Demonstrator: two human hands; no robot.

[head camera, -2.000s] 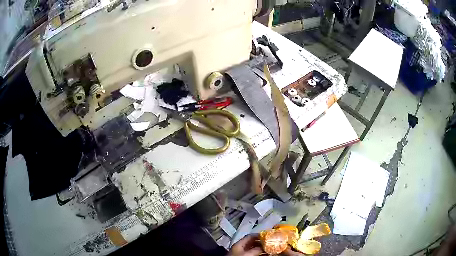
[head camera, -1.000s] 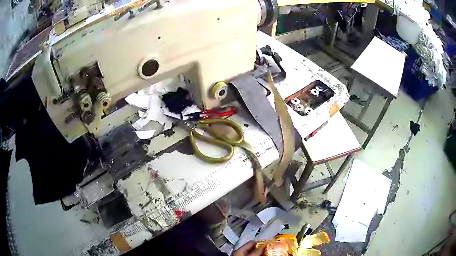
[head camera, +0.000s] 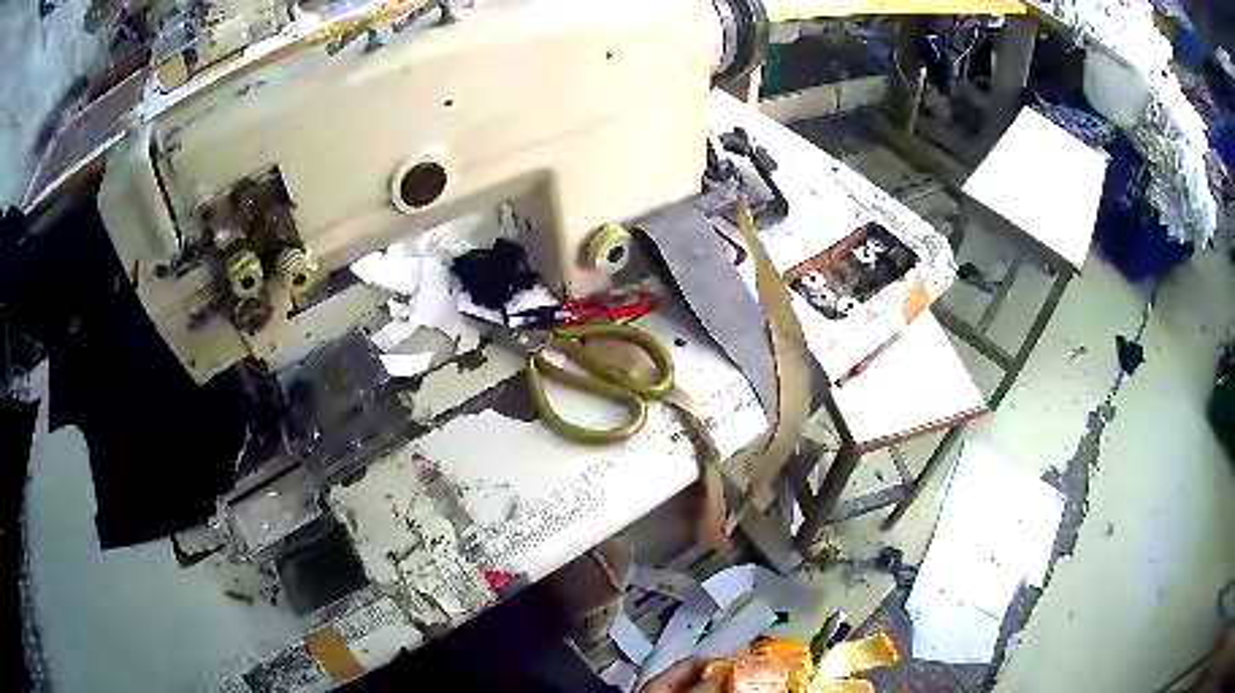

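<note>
My left hand (head camera: 684,676) shows only as a few fingers at the bottom edge, on the left side of a partly peeled mandarin (head camera: 768,669). The fingers hold it, and the picture's edge cuts off both. Orange peel flaps (head camera: 857,655) spread out to its right. My right hand cannot be made out.
The cream sewing machine (head camera: 528,95) stands on the worn white table (head camera: 542,494). Yellow-green shears (head camera: 592,431), red-handled snips (head camera: 603,309) and white scraps (head camera: 413,305) lie by its arm. Grey strip (head camera: 711,291) hangs over the edge. Dark fabric (head camera: 142,433) lies left.
The mandarin and my left hand sit lower in the picture, more cut off by the bottom edge. The table and machine have shifted slightly right and down in the view.
</note>
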